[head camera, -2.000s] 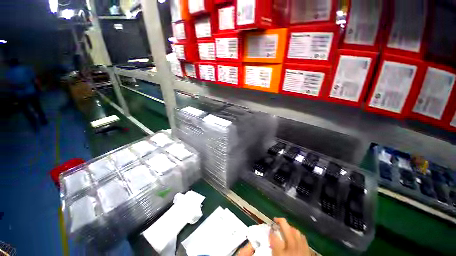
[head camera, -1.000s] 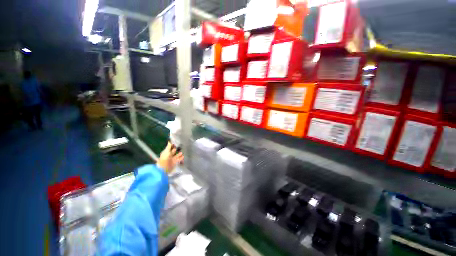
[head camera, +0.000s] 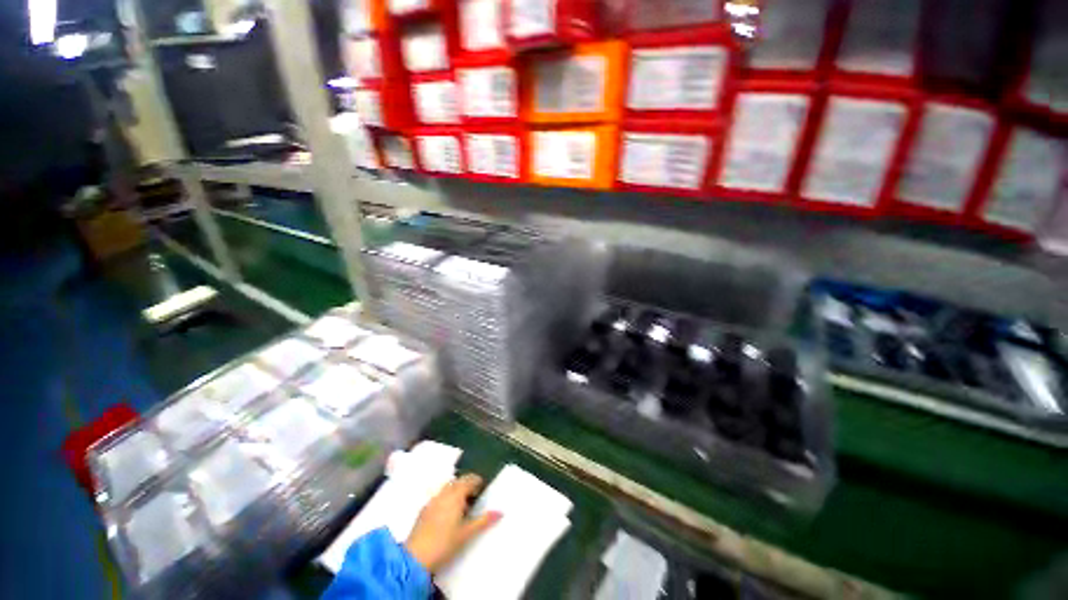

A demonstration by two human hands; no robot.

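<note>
My left hand (head camera: 449, 530), in a blue sleeve, reaches in at bottom centre. Its fingers are slightly apart and touch the left edge of a flat white sleeve stack (head camera: 512, 533); nothing is seen held in them. A second white sleeve pile or wrap (head camera: 404, 492) lies just left of the hand. At the bottom edge a clear tray shows a white-sleeved item (head camera: 632, 570) and a dark phone beside it, both cut off. My right hand is not in view. The picture is blurred.
Stacked filled trays (head camera: 275, 434) stand at left, a tall tray stack (head camera: 469, 328) behind. A tray of black phones (head camera: 703, 399) is on the green belt, another tray (head camera: 937, 346) at right. Red boxes (head camera: 761, 141) fill the shelf above. A metal post (head camera: 322, 152) rises at left.
My left hand has come down from beside the metal post to the sleeve stack; the white item it held up there no longer shows in it. The view has tilted down.
</note>
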